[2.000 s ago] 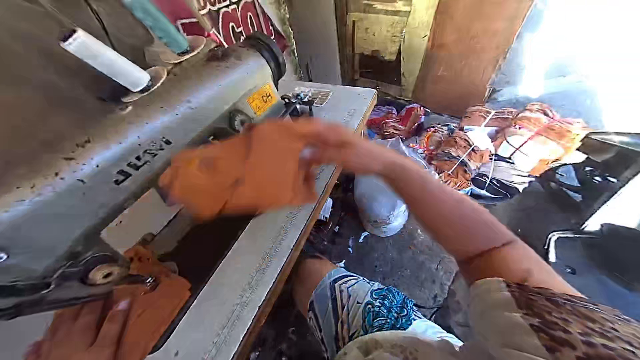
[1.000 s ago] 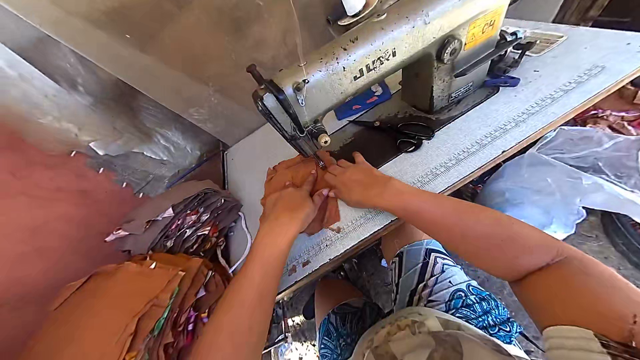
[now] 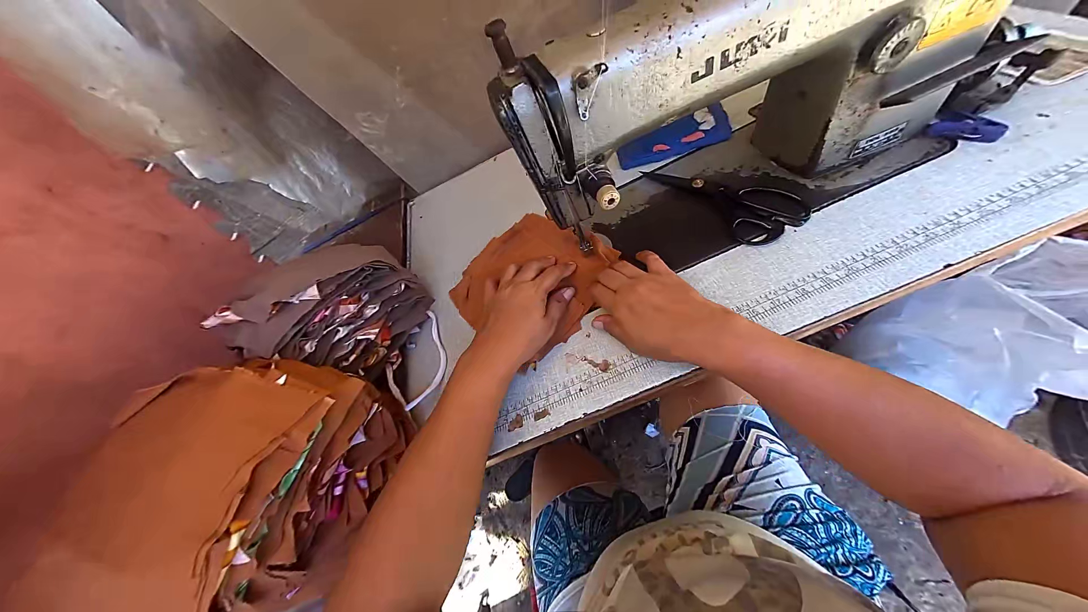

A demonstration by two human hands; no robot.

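An orange-brown cloth piece [image 3: 518, 246] lies on the sewing table, partly beneath the presser foot [image 3: 585, 243] of a Juki sewing machine [image 3: 680, 68]. My left hand [image 3: 529, 310] rests on the cloth with its fingers spread a little, left of and nearer than the foot. Just right of the foot, my right hand [image 3: 650, 310] presses the cloth's right edge with its fingertips, the thumb near the table top. Neither hand clearly grips the cloth; the undersides of the fingers are hidden. Black-handled scissors [image 3: 748, 208] lie on the machine bed, to the right of my right hand.
Stacks of brown cloth pieces [image 3: 229, 459] and grey cloth pieces [image 3: 340, 297] stand left of the table [image 3: 765, 293]. A blue cloth [image 3: 676, 140] lies behind the scissors. White plastic sheeting [image 3: 977, 323] is beyond the table's front edge at right. A wall runs behind the machine.
Two seconds ago my right hand held up an orange cloth by the machine; now both hands are at the cloth by the presser foot. The view has swung a lot. Since one second ago, the hands have moved little.
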